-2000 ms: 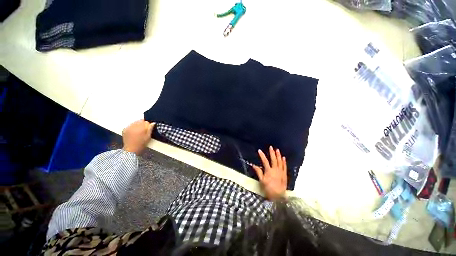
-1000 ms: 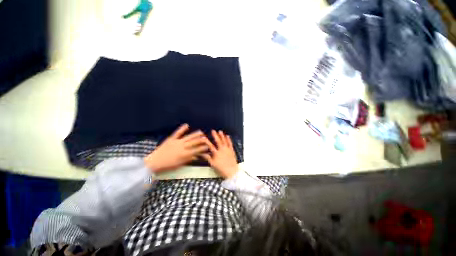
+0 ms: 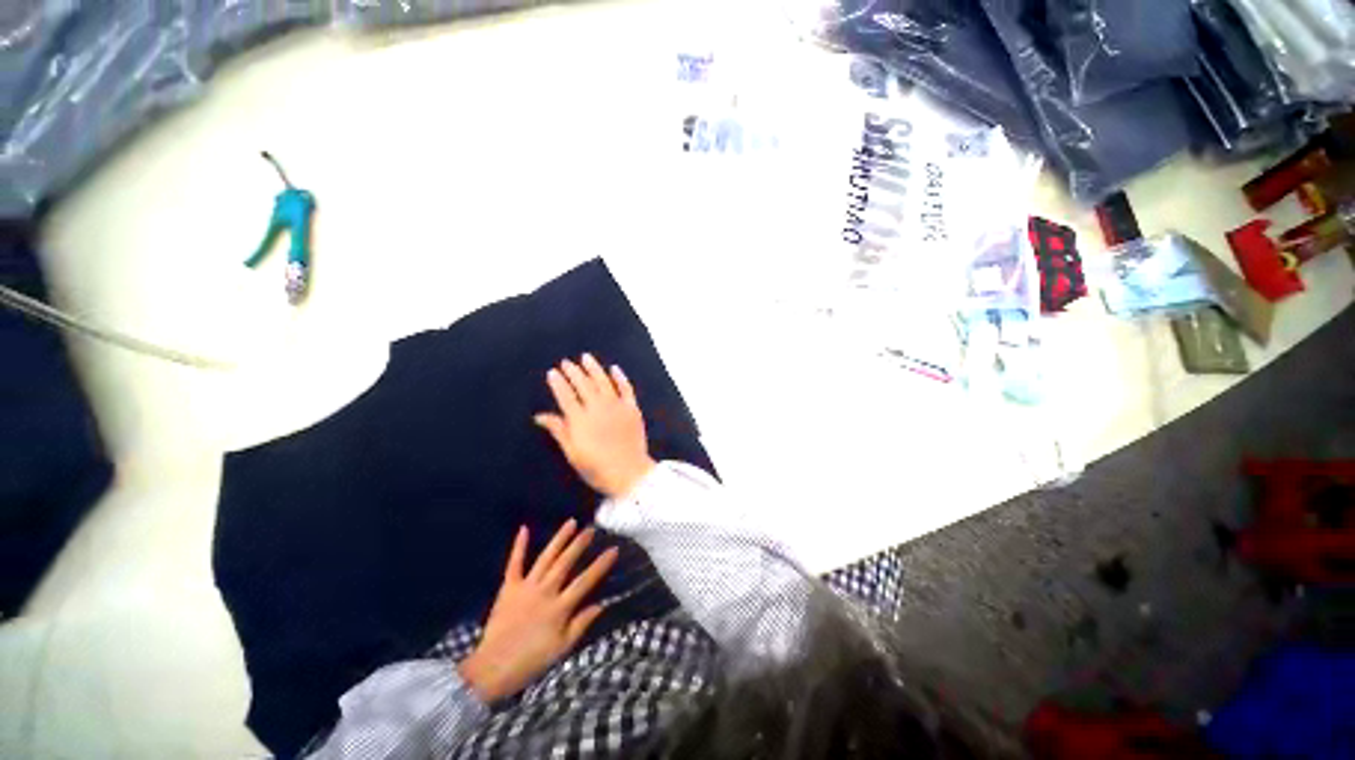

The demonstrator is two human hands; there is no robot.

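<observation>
A dark sleeveless top (image 3: 431, 446) lies flat on the cream table (image 3: 832, 475) in front of me, its lower edge meeting my gingham apron. My left hand (image 3: 538, 612) rests flat on the top near the table's front edge, fingers spread. My right hand (image 3: 598, 423) lies flat on the top farther up and to the right, fingers slightly apart. Neither hand grips the cloth. Any check lining of the top is hidden. A teal air blow gun (image 3: 291, 230) lies on the table beyond the top.
Clear printed bags (image 3: 892, 193) lie right of the top. Grey bagged garments (image 3: 1085, 74) are heaped at the far right. A red-and-black checked pouch (image 3: 1057, 264), a pen (image 3: 918, 364) and a red box (image 3: 1263, 260) lie at right. Dark garments (image 3: 45, 431) are at left. Red stools (image 3: 1300, 517) stand below.
The view has turned, so the table appears tilted. My right hand has moved up the top, apart from my left hand. The check strip along the top's near side no longer shows.
</observation>
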